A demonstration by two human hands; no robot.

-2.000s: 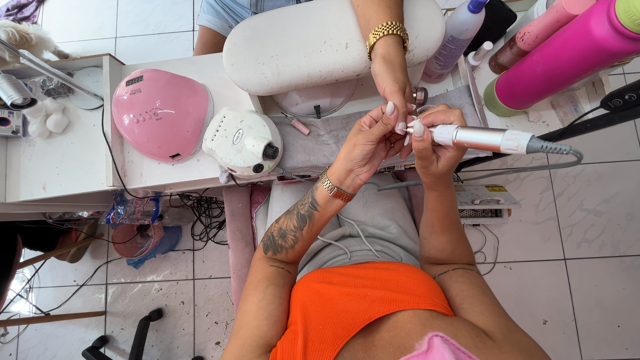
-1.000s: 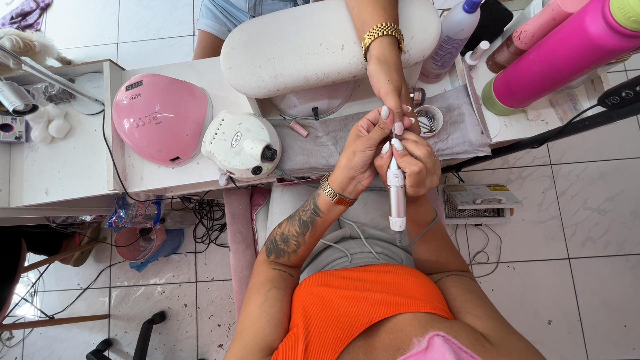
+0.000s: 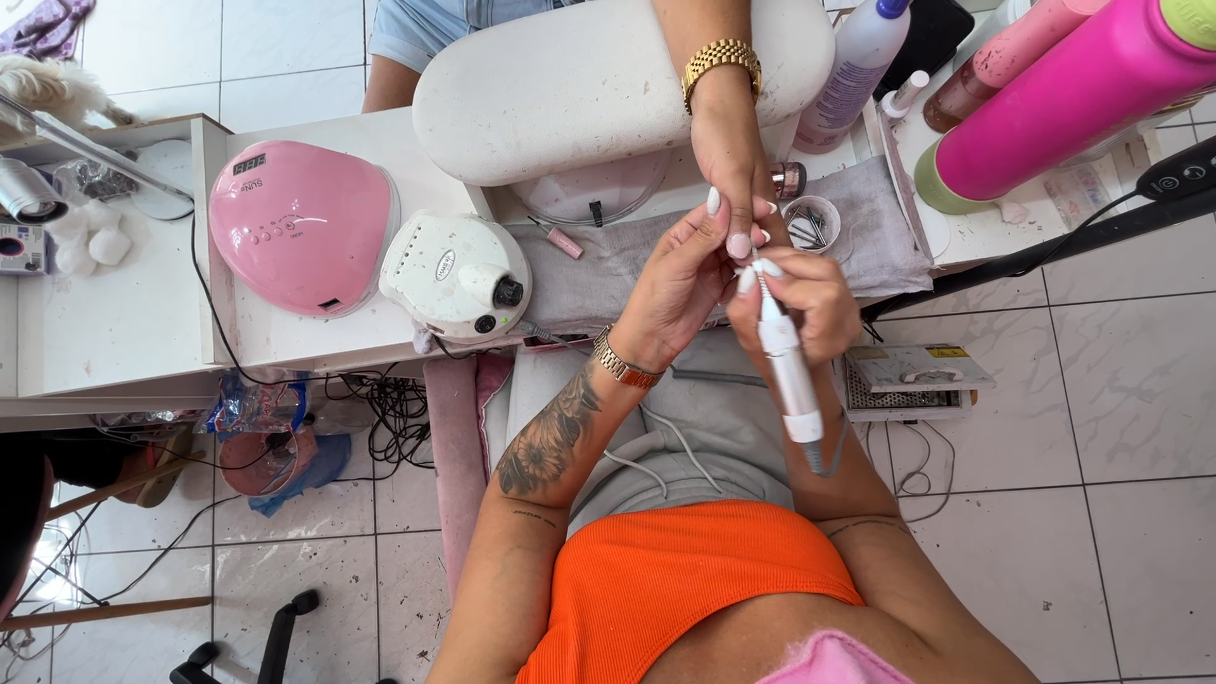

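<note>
My left hand (image 3: 698, 249) holds the fingers of another person's hand (image 3: 733, 161), which reaches over a white padded armrest (image 3: 608, 90) and wears a gold watch at the wrist. In my right hand (image 3: 807, 302) is a white and silver electric nail drill handpiece (image 3: 790, 366), tilted, its thin tip close to the person's nail; whether they touch is too small to tell. The handpiece's cord trails down by my right forearm. Beside the hands, a small round cup (image 3: 813, 224) of metal bits rests on a grey towel (image 3: 869, 228).
Left of the hands stand a white drill control unit (image 3: 458, 275) and a pink nail lamp (image 3: 302, 226). A small pink tube (image 3: 564, 242) lies on the towel. At the right are a spray bottle (image 3: 848, 76), a large magenta bottle (image 3: 1054, 104) and a dark bar (image 3: 1007, 256).
The drill handpiece, pointing sideways with its rear to the right two seconds ago, has swung round so its rear points down toward my lap. My left hand still holds the person's fingers.
</note>
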